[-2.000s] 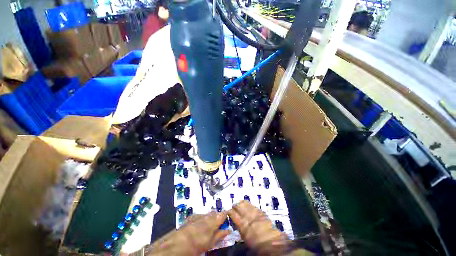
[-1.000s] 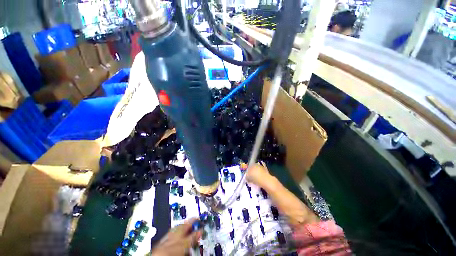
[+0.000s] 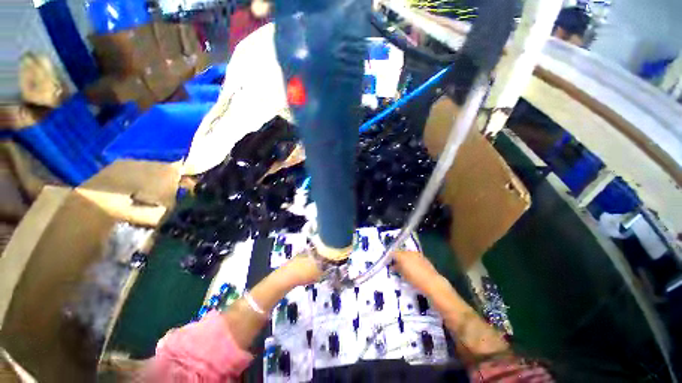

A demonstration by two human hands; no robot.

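The dark blue-green electric screwdriver (image 3: 325,127) hangs upright over the grid of white plastic housings (image 3: 318,322), which hold small dark parts. My left hand (image 3: 303,269) reaches in from the left beside the screwdriver's lower end; its fingers are blurred and partly hidden there. My right hand (image 3: 406,262) is at the right back part of the grid, beside the clear tube (image 3: 449,149); whether it holds anything is not visible. Green circuit boards with blue components (image 3: 217,299) lie left of the grid, partly behind my left arm.
A heap of black moulded parts (image 3: 247,179) lies behind the grid, with a white sack (image 3: 232,105) at its left. An open cardboard box (image 3: 45,277) stands at left, a cardboard wall (image 3: 478,187) at right. Small silvery bits (image 3: 493,303) lie at right. Blue bins (image 3: 157,133) are beyond.
My left hand has moved forward from the near-left part of the grid to the screwdriver's lower end. My right hand remains at the back right. The view has shifted, and the screwdriver looks more upright.
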